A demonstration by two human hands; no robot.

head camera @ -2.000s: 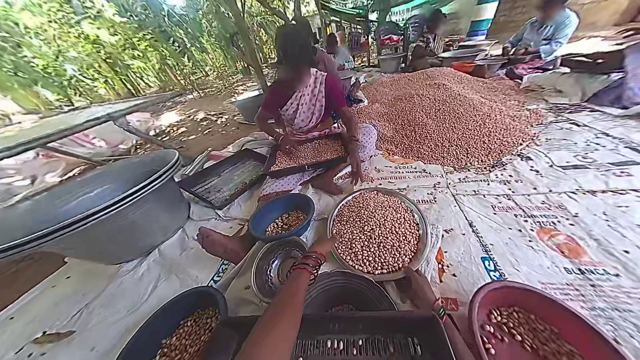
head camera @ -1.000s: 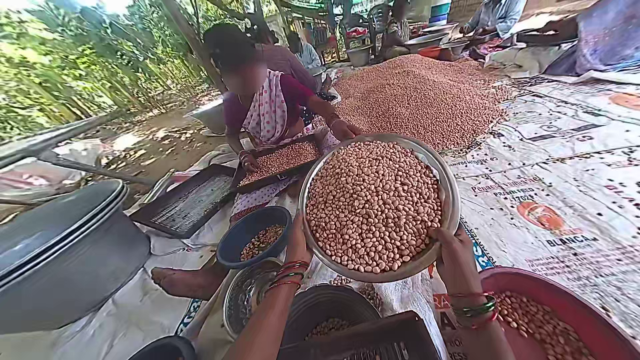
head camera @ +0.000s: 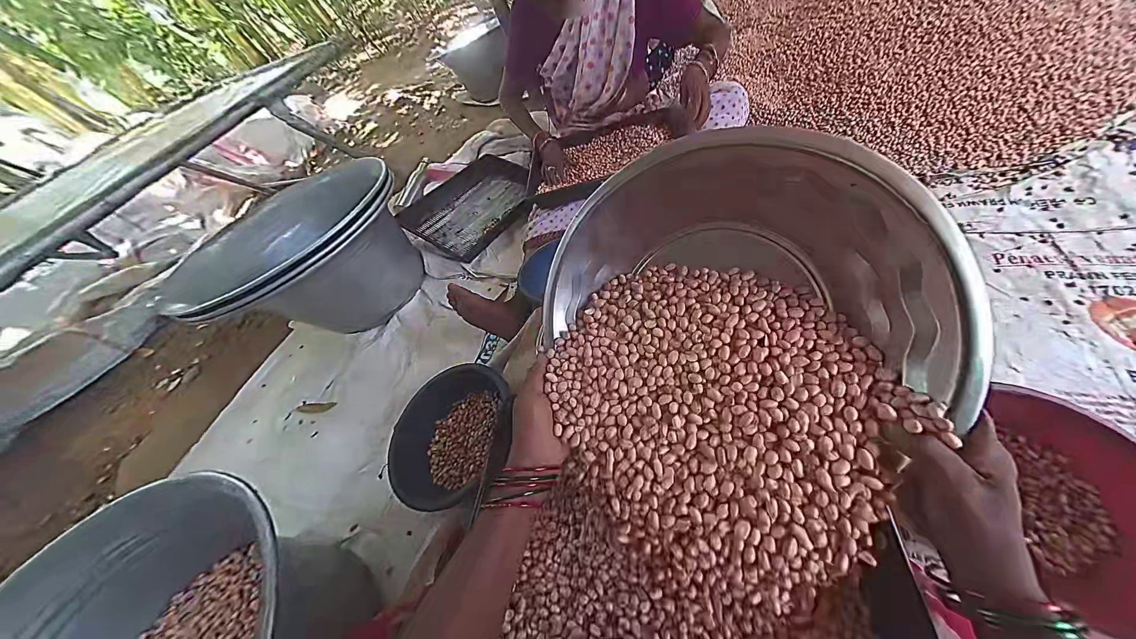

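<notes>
A round steel basin (head camera: 852, 186) is tilted steeply toward me, its far inner wall bare. Peanut kernels (head camera: 710, 382) pour over its near side onto a heap of kernels below. My left hand (head camera: 535, 417), with bangles at the wrist, grips the basin's left rim. On the right side my right hand (head camera: 963, 497) holds the lower rim, with kernels spilling beside its fingers. A dark tray edge (head camera: 901, 577) shows under the heap at the right; most of that tray is hidden by kernels.
Bowls with kernels stand around: a dark one (head camera: 404, 453), a red one (head camera: 1100, 461), a grey tub (head camera: 133, 532). Large metal basins (head camera: 355, 275) are at the left. Across from me a seated person (head camera: 612, 62) handles a tray of kernels, near an empty black tray (head camera: 466, 209) and a big kernel pile (head camera: 932, 80).
The basin stood on the ground between bowls, then was lifted in both hands, held full. Now it is tipped and kernels flow out. The view has moved closer and downward.
</notes>
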